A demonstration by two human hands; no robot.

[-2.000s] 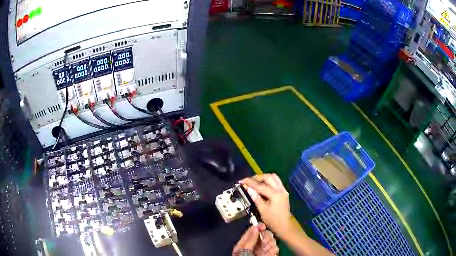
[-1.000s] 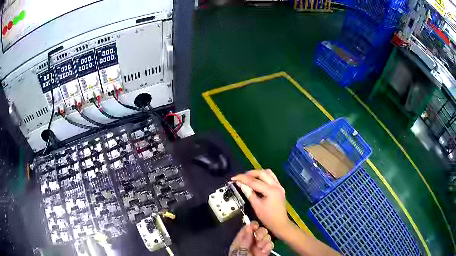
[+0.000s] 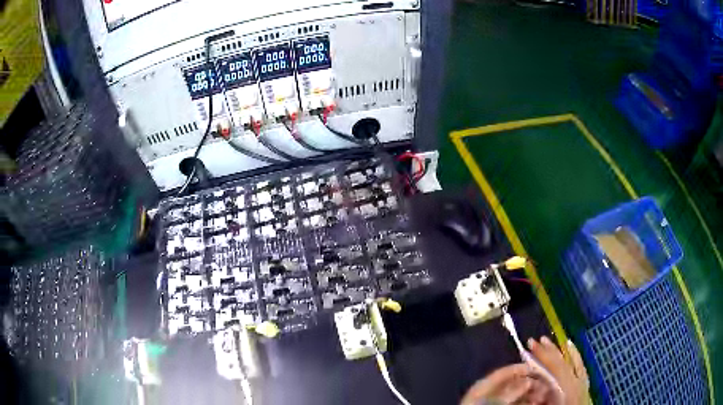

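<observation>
Four cream-white test fixtures stand in a row on the black mat: the far-right one (image 3: pixel 480 299), a middle one (image 3: pixel 359 332), one further left (image 3: pixel 235 353) and one at far left (image 3: pixel 141 362). The three on the right each have a yellow piece beside the top; the far-right one's is a yellow connector (image 3: pixel 515 263). White cables run down from the fixtures. My right hand (image 3: pixel 560 365) is at the bottom right, below the far-right fixture and apart from it. My left hand (image 3: pixel 507 386) is blurred and cut off beside it. The far-right white cable (image 3: pixel 519 340) runs to the hands; their grip is unclear.
A tray of small assemblies (image 3: pixel 277 270) lies behind the fixtures, before the rack tester (image 3: pixel 365 87). A black mouse (image 3: pixel 466 226) is right of the tray. Stacked trays (image 3: pixel 59 186) are at left. A blue crate (image 3: pixel 587 278) stands on the floor at right.
The view has swung left, bringing the far-left fixture and stacked trays in. My right hand has left the far-right fixture and moved down, uncovering its yellow connector. Both hands are now at the bottom edge.
</observation>
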